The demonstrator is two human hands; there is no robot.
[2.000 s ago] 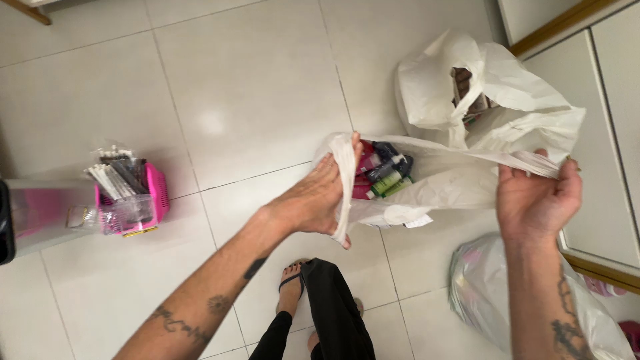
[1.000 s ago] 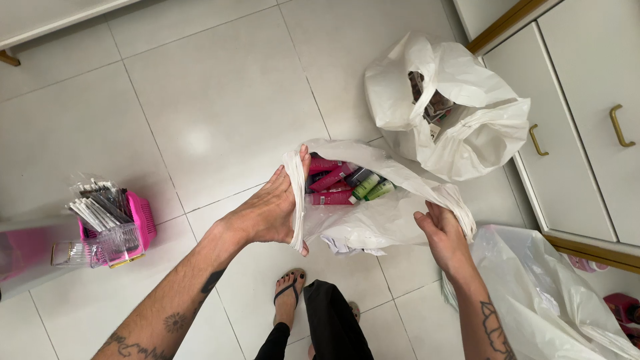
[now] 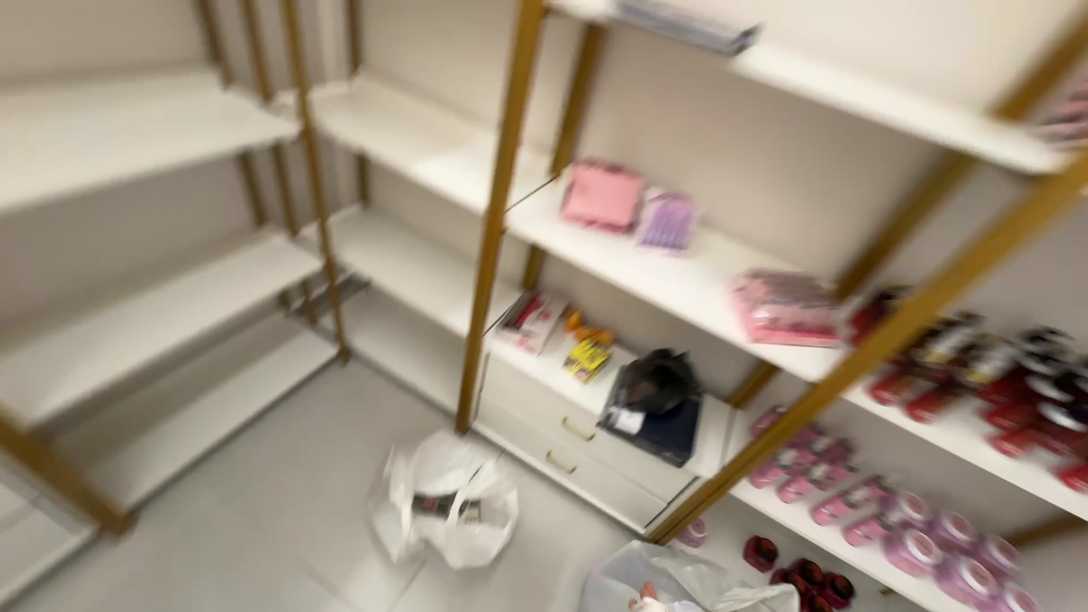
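Observation:
Only the fingertips of one hand, apparently my left hand [image 3: 648, 592], show at the bottom edge, blurred. White plastic lies against them, and whether they grip it cannot be told. Beside them is a white plastic bag [image 3: 616, 578], partly cut off by the frame, at the foot of the shelving. My right hand is out of view. Another white plastic bag [image 3: 493, 518] stands on the floor to the left, its mouth open and dark items inside.
White shelves [image 3: 416, 161] with gold-coloured posts [image 3: 501, 170] line the walls. A drawer unit [image 3: 544, 416] bears small packets and a black bundle [image 3: 654, 382]. Pink packs [image 3: 602, 195], pink bottles [image 3: 799, 476] and red bottles [image 3: 926, 399] fill shelves at right.
The view has swung up to the shelving. Both hands held the rim of a white bag open before; now only some fingertips show at the bottom edge.

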